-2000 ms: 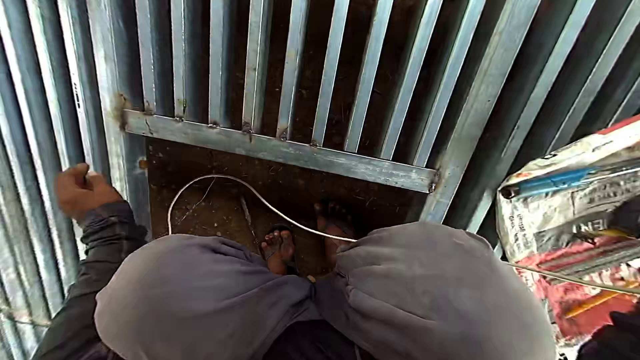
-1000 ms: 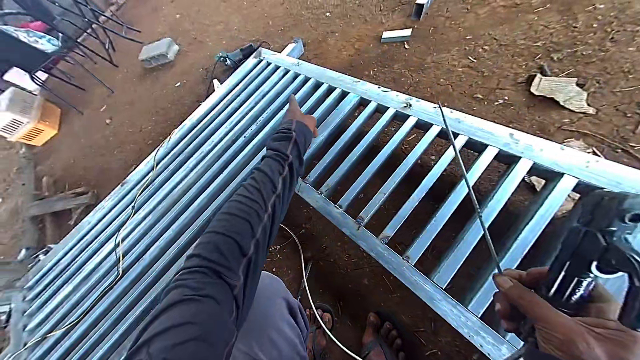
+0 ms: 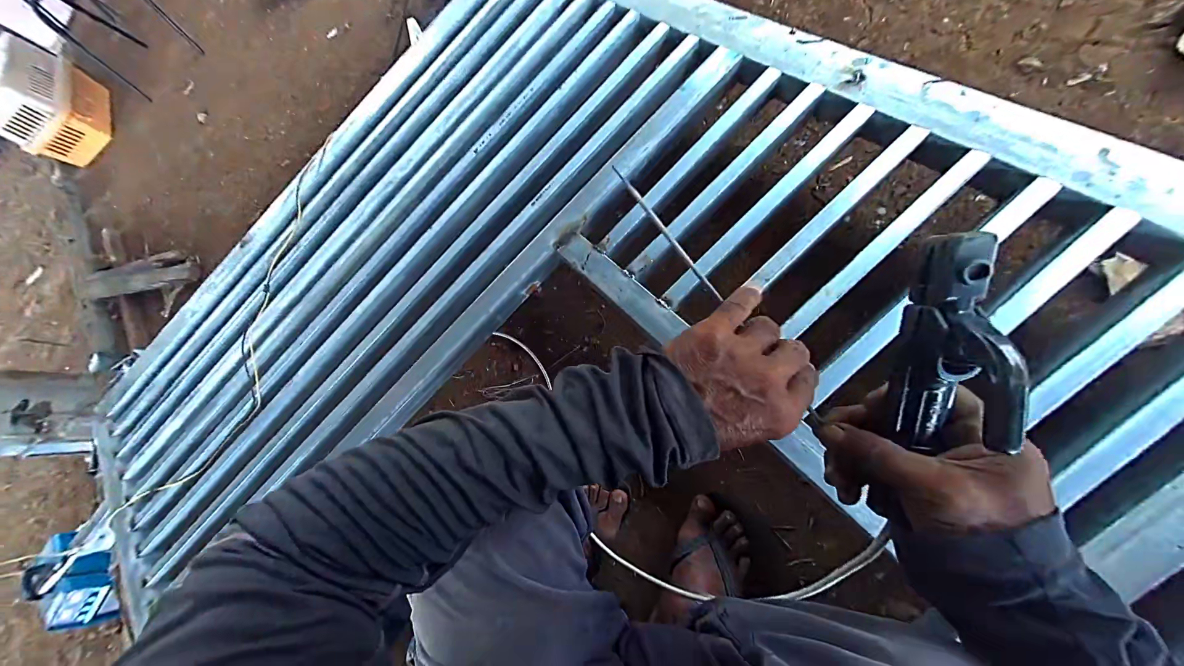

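My left hand (image 3: 740,365) is closed around a thin welding electrode (image 3: 659,222), whose far end points up and left over the metal bars. Part of the rod is hidden under that hand. My right hand (image 3: 943,472) grips a black electrode holder (image 3: 962,342), its head upward, while its thumb and fingertips meet the rod's near end. Both hands are above a galvanized steel frame (image 3: 925,83) with parallel square-tube bars. Weld spots show where the short bars meet the crosspiece (image 3: 629,289).
A pale cable (image 3: 647,578) loops past my sandalled feet (image 3: 708,555). A thin wire (image 3: 264,305) lies across the left bars. A blue machine (image 3: 79,583) sits at lower left, an orange and white crate (image 3: 69,116) at upper left, and wood pieces (image 3: 143,277) at left.
One second ago my left hand was pointing over the bars and my right hand held both rod and holder. My left hand has come back onto the rod. The view has swung widely.
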